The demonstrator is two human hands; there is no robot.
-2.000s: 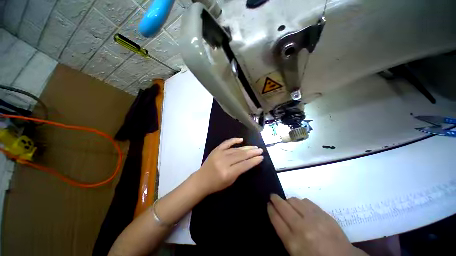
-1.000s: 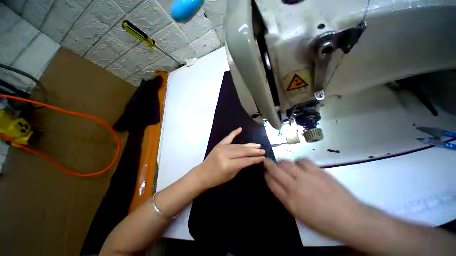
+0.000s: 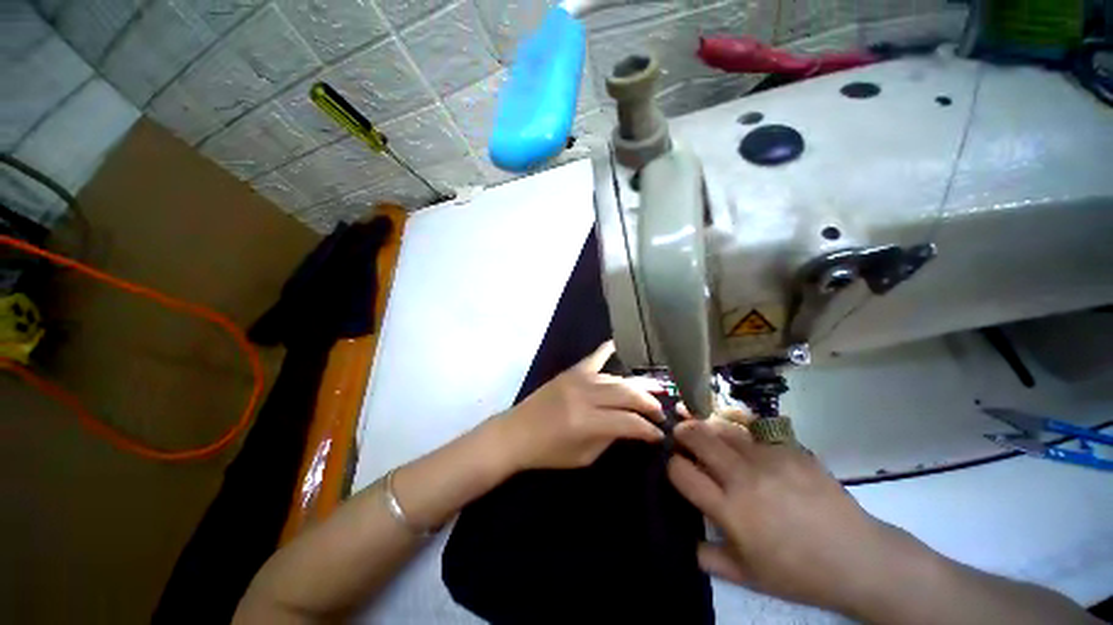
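Note:
A dark fabric piece (image 3: 574, 537) lies on the white tabletop, running from the front edge up beside and behind the off-white sewing machine head (image 3: 757, 208). My left hand (image 3: 574, 421) lies flat on the fabric, fingertips close to the presser foot area, with a bangle at the wrist. My right hand (image 3: 769, 507) is at the fabric's right edge, its fingertips pinching the edge just in front of the needle area and nearly touching my left fingertips. The needle and presser foot are mostly hidden by the head and my fingers.
Blue-handled thread snips (image 3: 1056, 437) lie right of the needle. Dark cut pieces (image 3: 324, 293) hang over the orange-taped left edge (image 3: 320, 458). A screwdriver (image 3: 354, 119) is by the wall. A blue rounded fitting (image 3: 540, 92) and red-handled tool (image 3: 781, 57) are behind. An orange cable (image 3: 147, 293) is left, over cardboard.
The view has shifted, showing more of the machine's top. My right hand has moved up along the fabric edge to the needle area. My left hand has moved slightly closer to the needle with the fabric.

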